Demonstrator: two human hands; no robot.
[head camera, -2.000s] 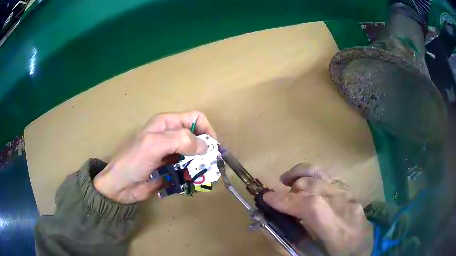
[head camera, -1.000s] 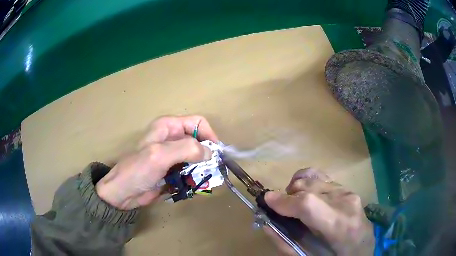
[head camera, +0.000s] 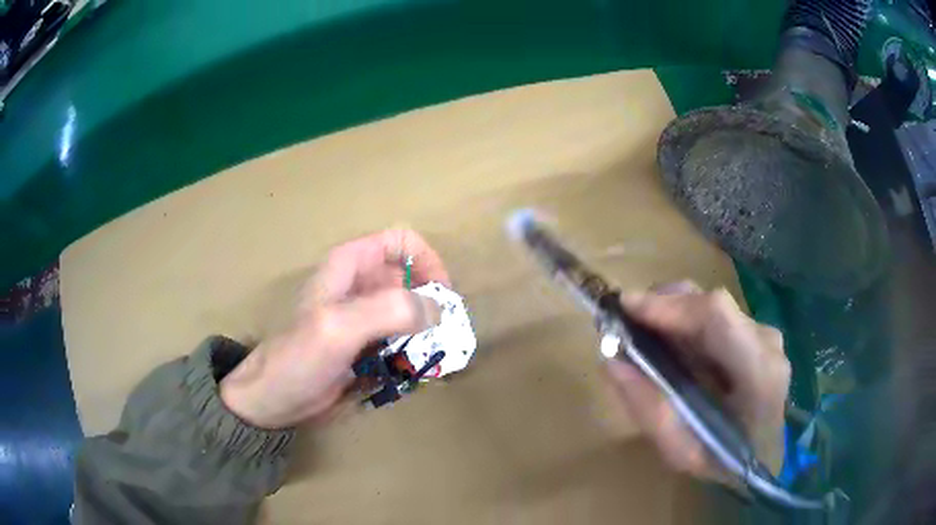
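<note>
My left hand (head camera: 334, 323) holds the white plastic housing (head camera: 450, 336) between thumb and fingers above the cardboard. A green wire (head camera: 408, 273) stands up beside the fingers. A dark part with metal contacts (head camera: 390, 381) and short black and red wires show below the thumb, partly hidden by the hand. My right hand (head camera: 708, 374) grips the soldering iron (head camera: 657, 359), with the metal feed tube along it. The iron is blurred; its tip points up and left, apart from the housing.
The tan cardboard sheet (head camera: 205, 256) lies under both hands. The glossy green belt (head camera: 339, 72) curves behind it. A large dirty fume extractor hood (head camera: 770, 195) on a ribbed hose stands at the right. A blue wrist strap (head camera: 801, 446) shows at my right wrist.
My right hand has moved up and right and drawn the iron away from the housing. The smoke wisp at the housing is gone. My left hand still holds the housing, shifted slightly right.
</note>
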